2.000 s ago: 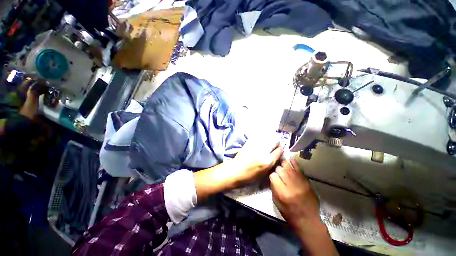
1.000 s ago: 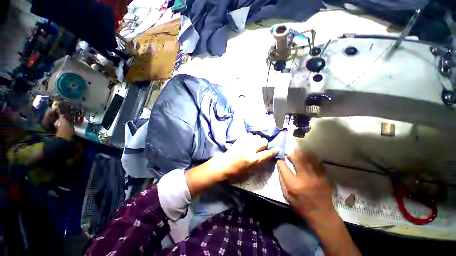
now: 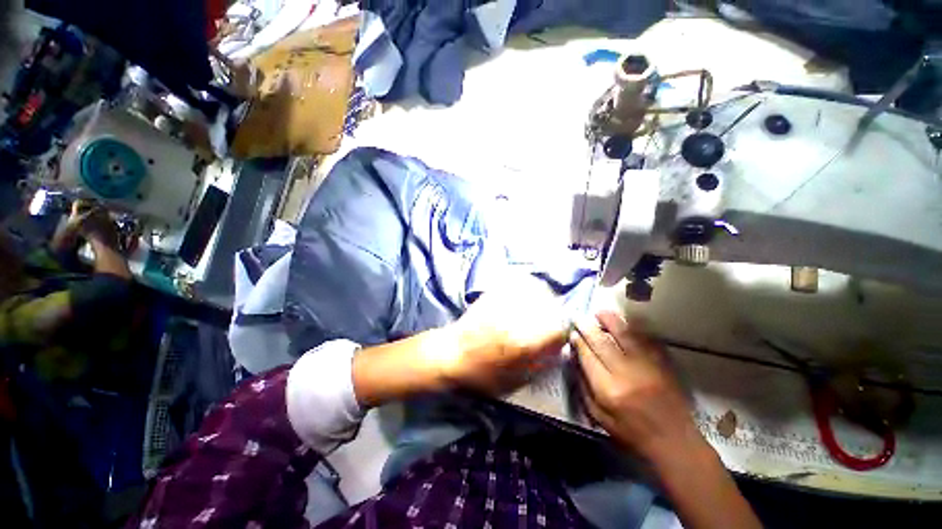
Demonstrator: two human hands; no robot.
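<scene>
A blue-grey garment (image 3: 362, 243) lies bunched on the white table, left of the sewing machine (image 3: 826, 176). Its pale edge runs toward the needle area below the machine head. My left hand (image 3: 506, 336) lies on the cloth, overexposed by the lamp, with its fingertips at the cloth edge. My right hand (image 3: 625, 382) is just in front of the machine head, its thumb and fingers pinching the same edge near the left fingertips. The needle and presser foot are hard to make out in the glare.
Red-handled scissors (image 3: 852, 434) lie at the table's right front, near a printed ruler scale (image 3: 764, 439). Dark cloth (image 3: 434, 52) lies at the far side, beside a brown board (image 3: 300, 93). At left, a person's arm (image 3: 98, 253) reaches to another machine (image 3: 134, 170).
My left hand has drawn back slightly to the left and its fingers look more closed over the cloth. My right hand stays at the edge. The camera view has shifted.
</scene>
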